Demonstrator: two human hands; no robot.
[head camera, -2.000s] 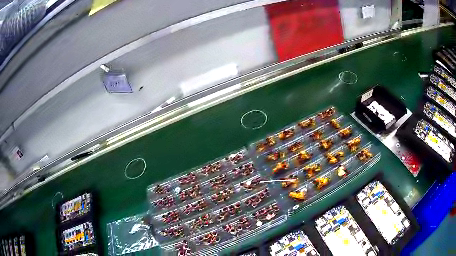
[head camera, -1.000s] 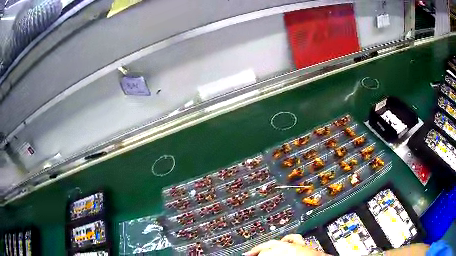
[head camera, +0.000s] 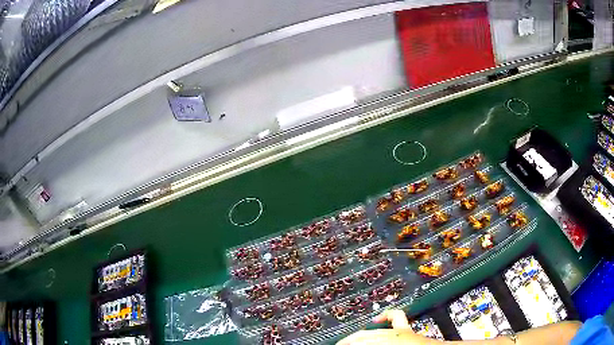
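Observation:
My right hand (head camera: 387, 331) reaches in from the lower right over the near board carrier (head camera: 495, 283). A blue sleeve (head camera: 592, 331) shows behind it. The bottom edge cuts the hand off, so most fingers and anything in them are hidden. White circuit boards (head camera: 536, 286) with blue, yellow and dark parts sit in the carrier, partly behind my wrist. Beyond the hand lies a clear tray of dark red-brown parts (head camera: 328, 266). A clear tray of yellow-orange parts (head camera: 439, 217) adjoins its right side. My left hand is not in view.
A black bin (head camera: 540, 160) with white parts stands right of the trays, beside a red-and-white sheet (head camera: 571, 228). A clear bag (head camera: 196, 313) lies left. More board carriers (head camera: 99, 281) stand left and right. A blue crate (head camera: 596, 291) is at lower right. A grey-white panel runs behind the green surface.
My right hand and forearm have come in at the bottom since the oldest frame and reach slightly further right and up now. The bench scene has shifted right in view.

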